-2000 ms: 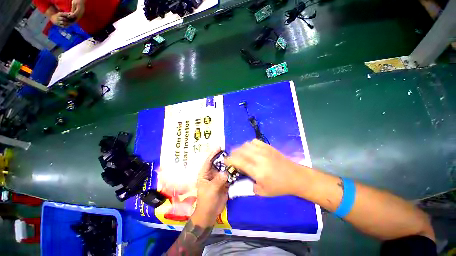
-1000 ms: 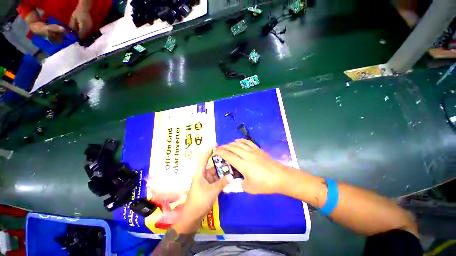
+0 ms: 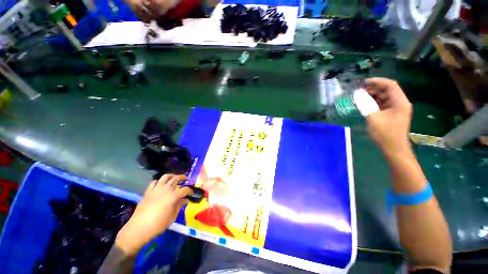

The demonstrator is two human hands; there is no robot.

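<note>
My left hand (image 3: 163, 202) is at the left edge of the blue printed carton (image 3: 313, 184), with its fingers on a black plastic housing (image 3: 196, 193). A heap of black housings (image 3: 160, 147) lies just beyond it. My right hand (image 3: 392, 109) is raised over the green bench at the right, beyond the carton. A white piece (image 3: 366, 102) shows at its fingers. A pale green circuit board (image 3: 345, 106) is blurred beside the fingertips; I cannot tell whether it is held.
A blue bin (image 3: 27, 195) with black parts is at lower left. More circuit boards (image 3: 309, 65) and leads lie across the green bench. On the far side are a white sheet (image 3: 200, 33) with black housings, a pile of black cables (image 3: 357, 32) and a person's hands (image 3: 155, 8).
My hands have parted from over the carton. My left went left to the housings, my right out to the boards. The board and lead from the carton no longer show there. The view has shifted.
</note>
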